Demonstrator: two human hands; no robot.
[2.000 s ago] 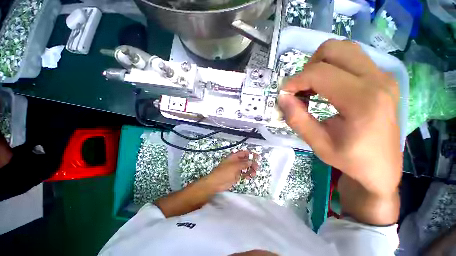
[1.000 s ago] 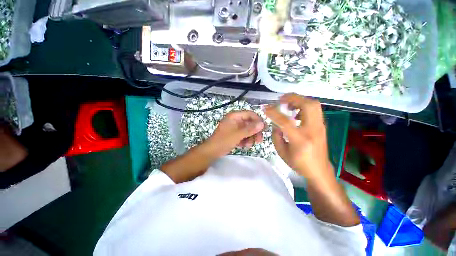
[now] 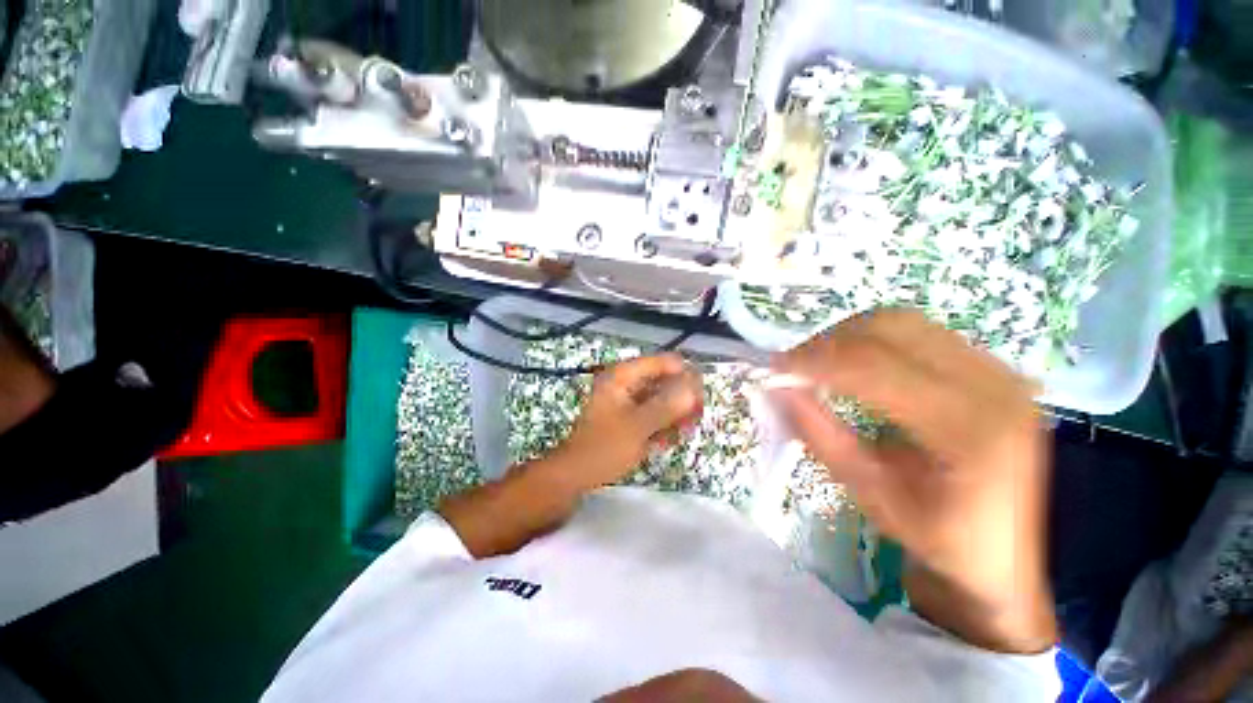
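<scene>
My right hand (image 3: 921,453) is blurred, just in front of the upper parts tub (image 3: 1147,295). Its thumb and forefinger pinch a small whitish workpiece (image 3: 772,378). My left hand (image 3: 635,419) is above the lap-side parts tub (image 3: 488,412), fingers curled; whether it holds a part cannot be told. The silver bench assembly machine (image 3: 591,206) lies behind the hands, its spring (image 3: 602,155) midway along. The assembly fixture (image 3: 687,206) is at its right end, with no hand at it. The upper tub holds loose green-and-white pieces.
A black cable (image 3: 529,367) loops over the bench edge behind my left hand. A teal crate (image 3: 371,440) surrounds the lap-side tub. The vibratory bowl (image 3: 598,41) is behind the machine. A red stool (image 3: 275,385) and a person's dark sleeve (image 3: 96,440) are at the left.
My right hand went from the fixture down beside my left hand, then moved right and up, away from it. My left hand stays over the lap-side tub. The camera view has shifted.
</scene>
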